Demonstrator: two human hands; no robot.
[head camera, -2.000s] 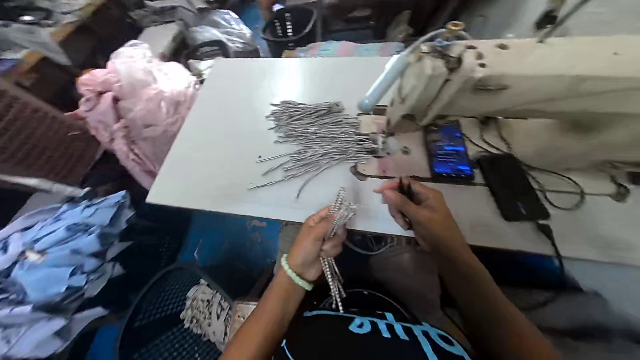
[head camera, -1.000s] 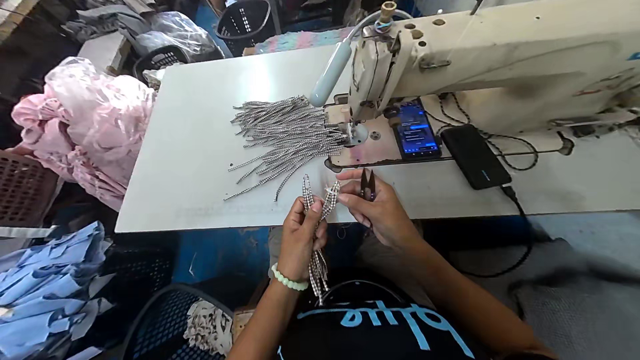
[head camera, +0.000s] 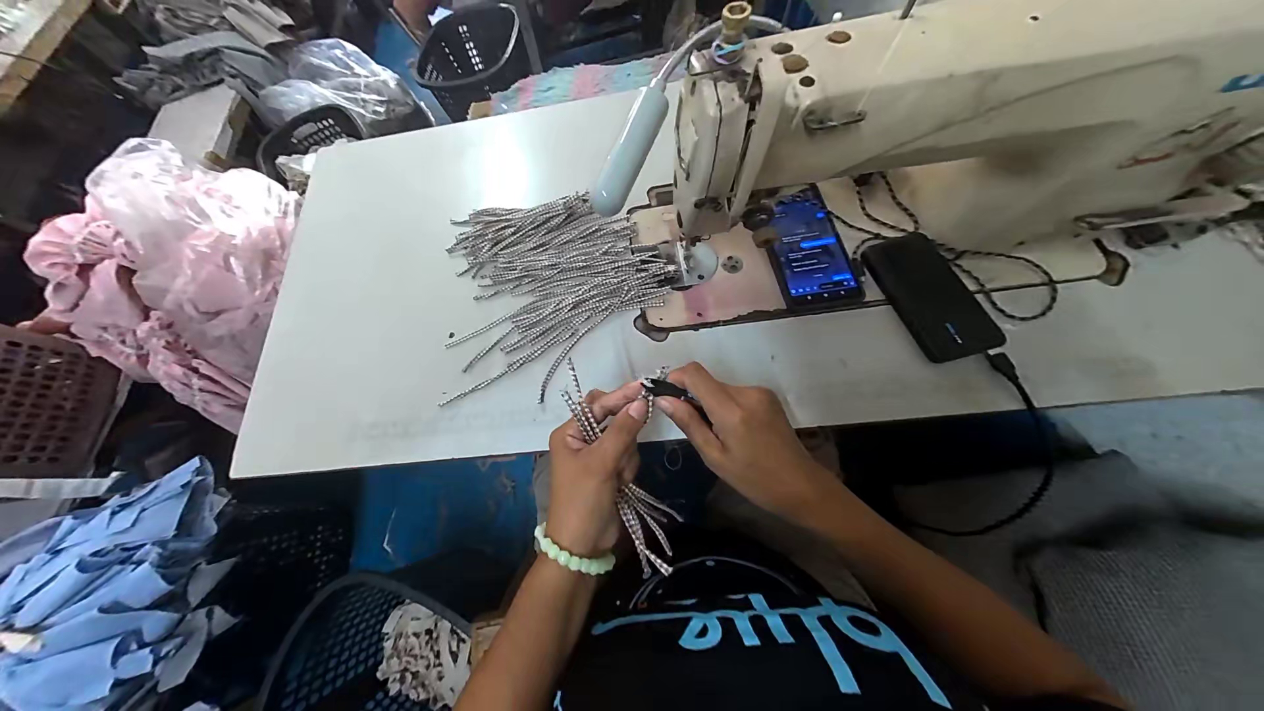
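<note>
My left hand (head camera: 592, 464), with a pale green bead bracelet on its wrist, grips several narrow checked fabric strips (head camera: 647, 523) whose ends hang below the fist and stick up past the fingers. Close on its right, my right hand (head camera: 736, 425) holds small dark thread snips (head camera: 667, 389), their tips against the strip ends at my left fingertips. Whether the blades are closed is hard to see. A large bunch of similar strips (head camera: 563, 267) lies on the white table, its right ends beside the presser foot of the sewing machine (head camera: 716, 158).
Right of the needle area, a lit phone (head camera: 815, 247) and a black power bank (head camera: 933, 296) with cables lie by the machine. Pink bundles in plastic (head camera: 178, 257), blue cloth pieces (head camera: 109, 602) and a dark basket (head camera: 316, 622) of scraps stand left of and below the table (head camera: 346, 395).
The snips, upright and apart from the strips a second ago, now lie across the strip ends at my left fingertips. My hands have come together.
</note>
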